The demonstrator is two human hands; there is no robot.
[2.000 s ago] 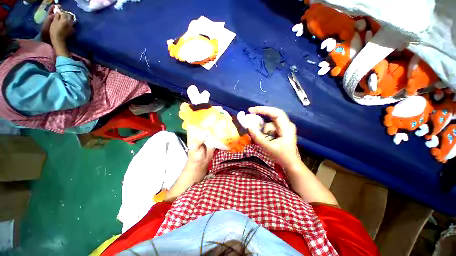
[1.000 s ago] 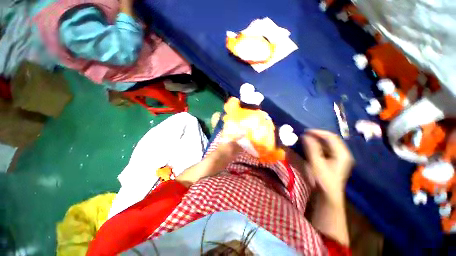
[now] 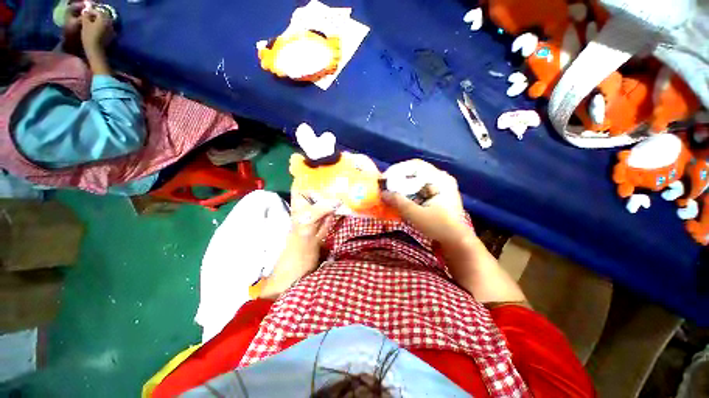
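Observation:
A plush crab (image 3: 330, 180), orange and yellowish in the bright light, is held over the checked apron. One white heart-shaped claw points up at its upper left. My left hand (image 3: 309, 233) grips the crab's lower left edge. My right hand (image 3: 430, 204) is closed at the crab's right side, its fingertips on the crab near the white claw there. No needle can be made out. The thread snips (image 3: 475, 120) lie on the blue cloth. A loose pale claw piece (image 3: 518, 121) lies just right of them.
Another crab (image 3: 302, 59) lies on white paper (image 3: 348, 35). A pile of orange crabs (image 3: 622, 101) and a woven sack (image 3: 675, 43) are at the right of the blue table (image 3: 233, 47). A white bag (image 3: 242, 260) is at lower left. A seated person (image 3: 85, 128) works at far left.
The loose claw piece now shows beside the snips; it was not there two seconds ago. My right hand, apart from the crab one second ago, is back at its right side.

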